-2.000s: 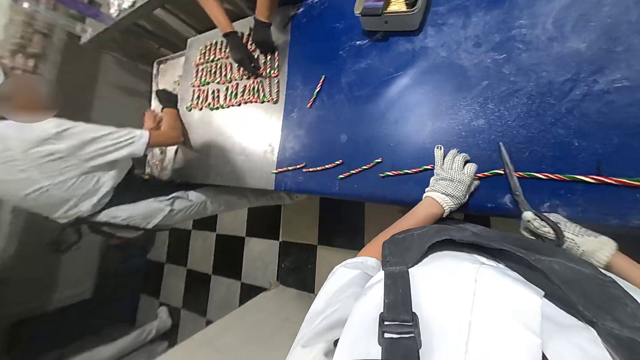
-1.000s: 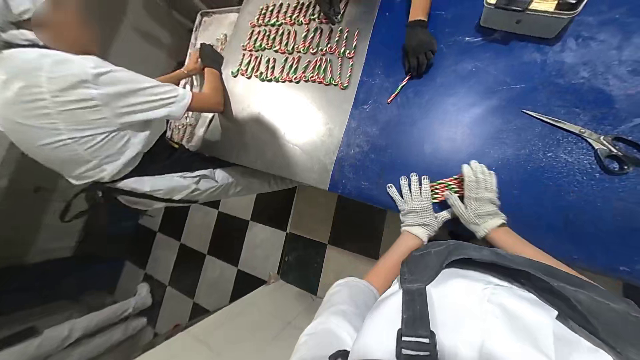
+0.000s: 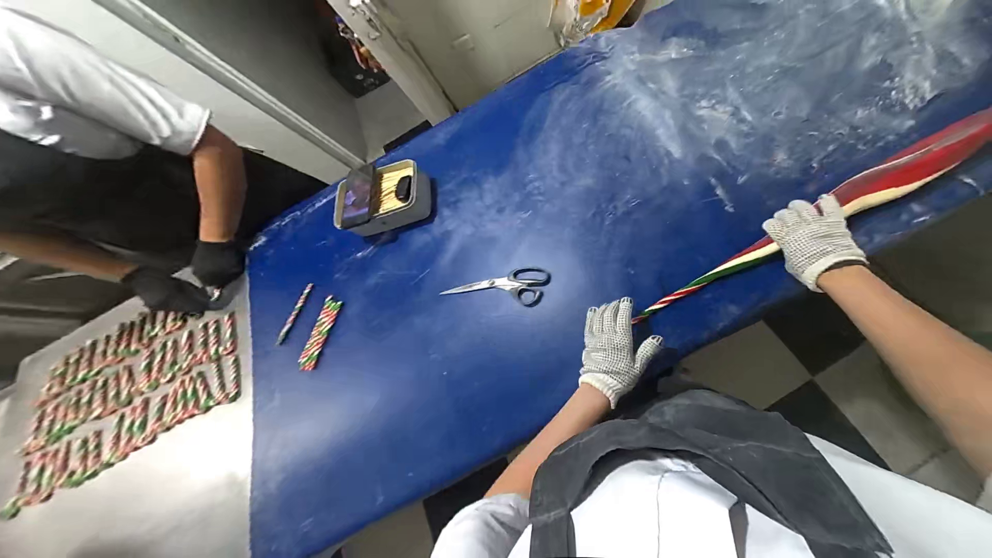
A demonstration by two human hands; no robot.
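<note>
My left hand, in a white knit glove with raised dots, lies palm down over the thin twisted end of a red, white and green candy rope, fingers nearly together. My right hand, gloved alike, rests on the rope farther right, where it widens into a thick red and cream candy mass. Whether the fingers close round the rope is hidden. Metal scissors lie on the blue table left of my hands. Farther left are a bundle of cut candy sticks and a single stick.
A metal tin with pale sticks inside stands on the blue table. At the left, a co-worker's black-gloved hands are over a metal surface bearing rows of candy canes. White powder marks the table's far part.
My hands have left the bundled sticks, which now lie on the table, and are on the candy rope. The co-worker's hand has left the single stick. The view has swung right.
</note>
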